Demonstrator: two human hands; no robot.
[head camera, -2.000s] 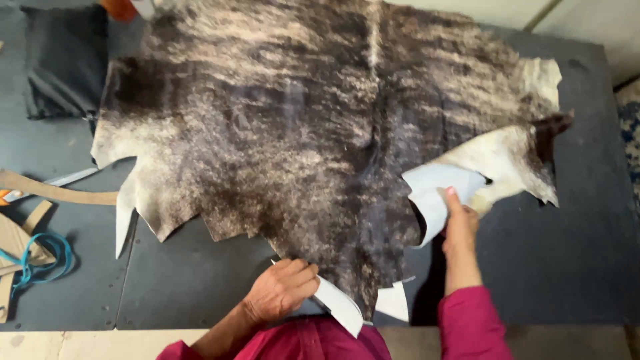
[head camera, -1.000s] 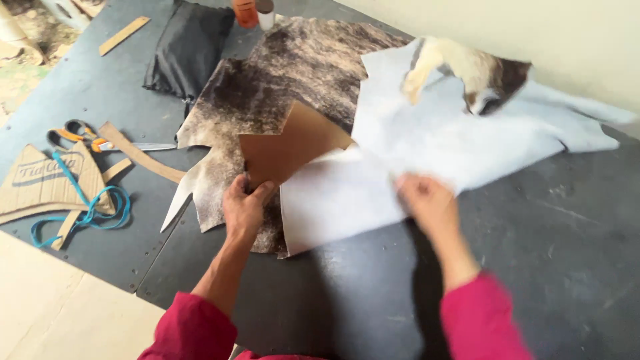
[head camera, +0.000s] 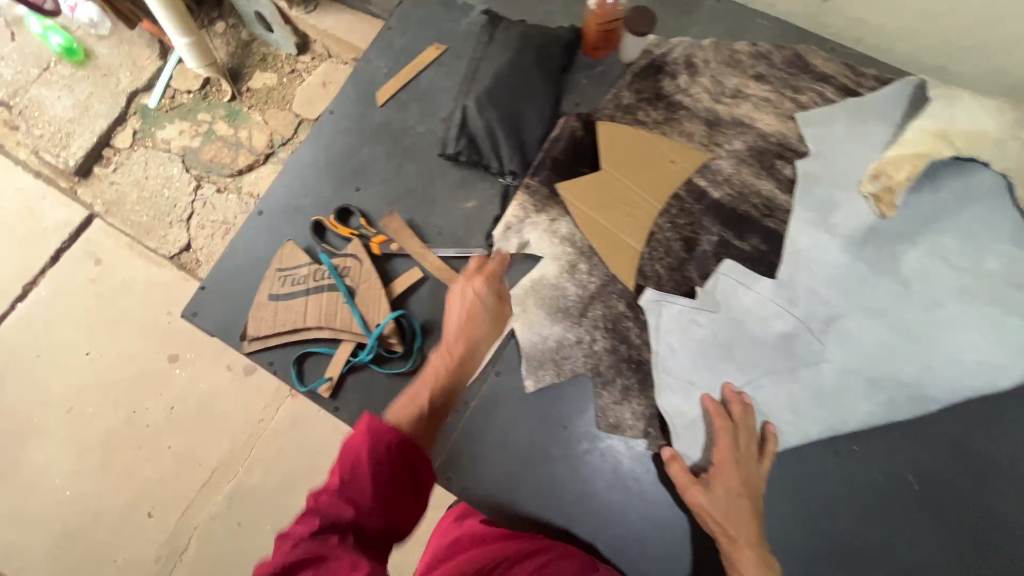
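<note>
A brindled hair-on hide (head camera: 744, 104) lies on the dark table, its right part folded over so that the pale blue-grey flesh side (head camera: 904, 312) shows, with thin drawn lines on it. My right hand (head camera: 724, 472) rests on the near edge of that pale side, fingers spread. A brown cardboard template (head camera: 628, 196) lies on the hair side. My left hand (head camera: 478, 308) is at the hide's pale left edge, beside the blade of orange-and-black scissors (head camera: 352, 232) and a curved cardboard strip (head camera: 420, 248); its fingertips are partly hidden, so a hold cannot be told.
Cut cardboard pieces (head camera: 300, 300) and a teal cord (head camera: 404, 352) lie at the table's left corner. Farther back are a black fabric bundle (head camera: 516, 88), a cardboard strip (head camera: 412, 74), an orange bottle (head camera: 602, 28) and a small dark-capped container (head camera: 638, 34). A wall borders the far right.
The cardboard template, in my left hand one second ago, now lies on the hide. My left hand has moved left to the scissors. The hide, hair side up two seconds ago, is folded over.
</note>
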